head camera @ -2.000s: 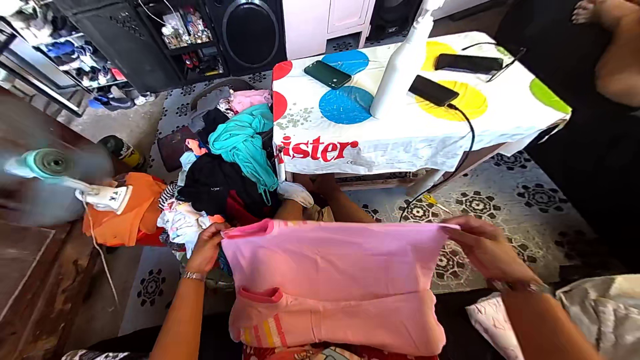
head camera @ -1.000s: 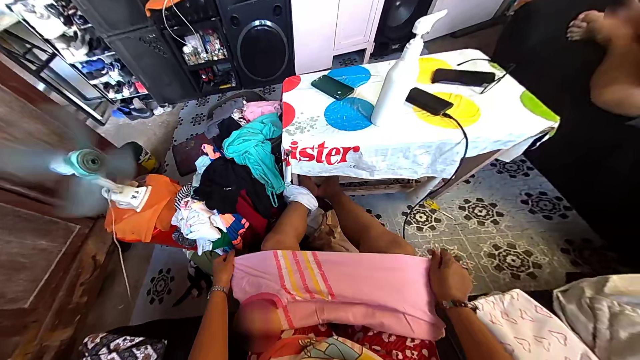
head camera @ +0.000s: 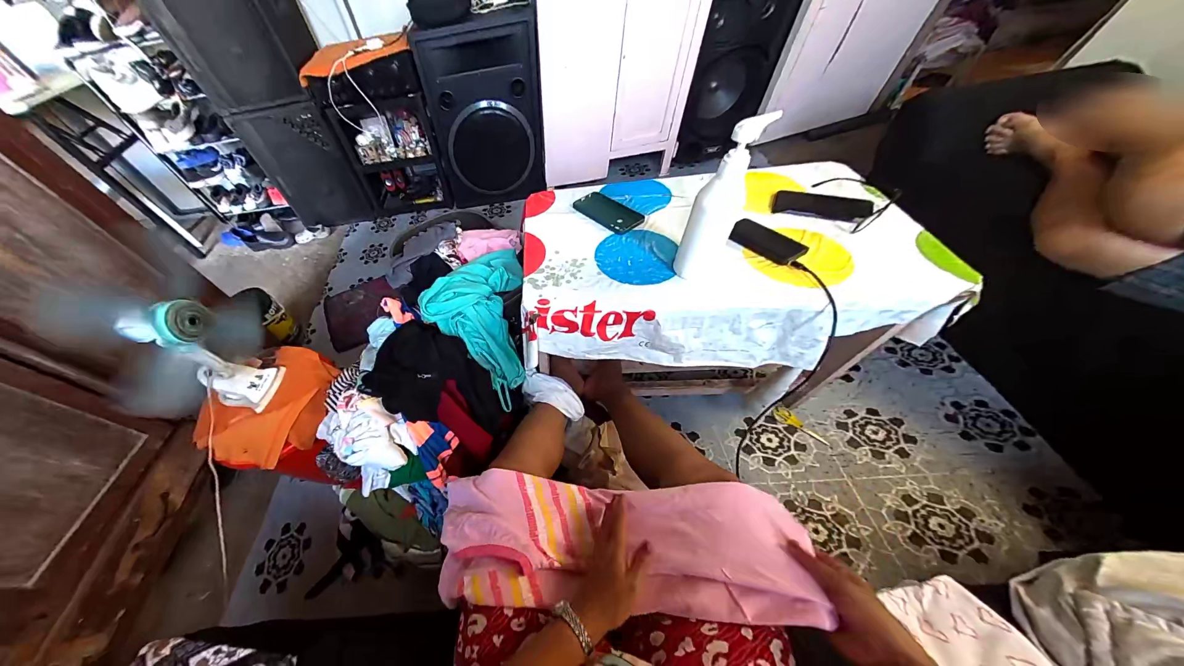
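A pink garment (head camera: 684, 546) with yellow and darker pink stripes lies folded in a wide band across my lap, over red patterned cloth (head camera: 721, 643). My left hand (head camera: 606, 573) rests flat on its middle, fingers apart, with a metal bracelet at the wrist. At the garment's right end, my right hand (head camera: 823, 578) lies against the edge with the fingers extended; part of that hand is blurred. Neither hand grips the cloth. Left of my legs is a heap of mixed clothes, with a teal garment (head camera: 476, 305) and a black one (head camera: 421, 370) on top.
Ahead stands a table with a printed cover (head camera: 592, 328), bearing a white spray bottle (head camera: 717, 213), phones and a cable. A spinning fan (head camera: 180, 322) is at left beside orange cloth (head camera: 277, 407). Light cloths (head camera: 953, 620) lie at right. Another person's bare leg (head camera: 1082, 203) rests on a black sofa.
The pink garment, held up by both hands at first, now lies on my lap. My left hand has moved from its left end to its middle, and both hands have released their hold.
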